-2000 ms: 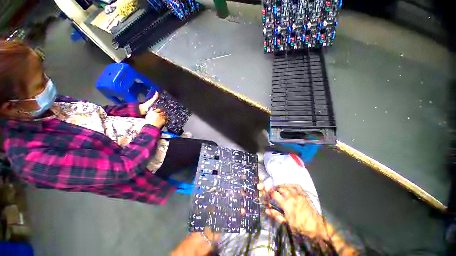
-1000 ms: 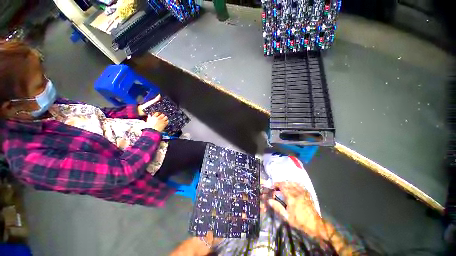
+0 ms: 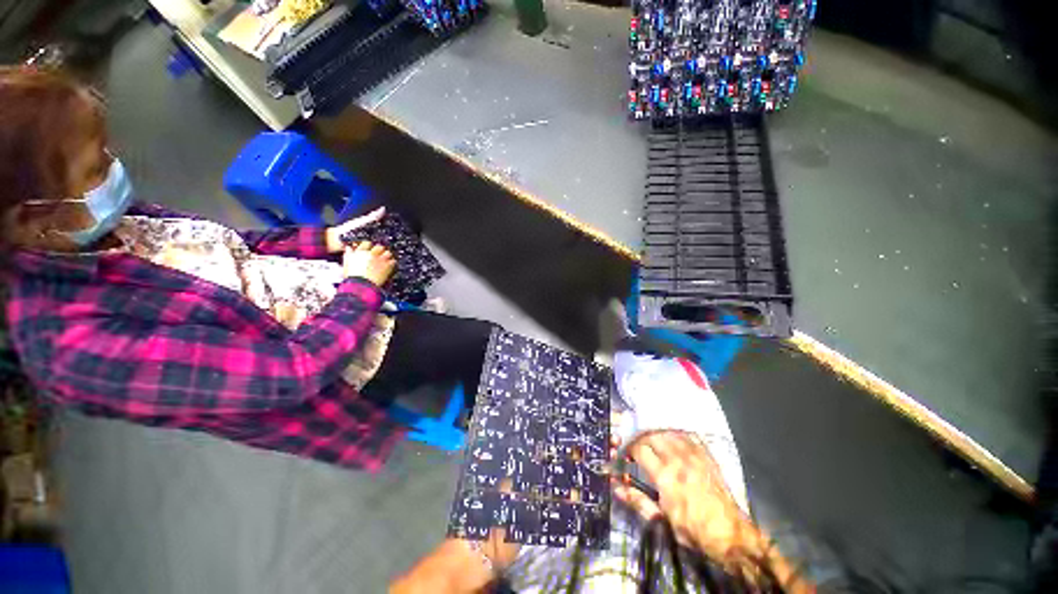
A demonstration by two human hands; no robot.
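Note:
A black circuit board panel (image 3: 540, 441) with rows of pale marks lies over my lap, solder side up. My left hand (image 3: 450, 569) grips its near left edge, partly cut off by the picture's bottom. My right hand (image 3: 682, 487) is at the panel's right edge, closed around a small dark hand tool (image 3: 637, 480) that is mostly hidden. The tool's tip lies close to the panel edge; I cannot tell if it touches. A white lap cover (image 3: 685, 400) with a red mark shows beside the panel.
A slotted black rack (image 3: 714, 221) holds upright stacked boards (image 3: 719, 58) on the grey bench (image 3: 905, 232), its handle end at the worn edge. To the left, a masked person in a plaid shirt (image 3: 197, 348) handles another panel (image 3: 406, 258) near a blue stool (image 3: 279, 174).
The view has shifted slightly, so the rack and bench sit a little further right. My left hand stays on the panel, and my right hand stays at its right edge with the tool.

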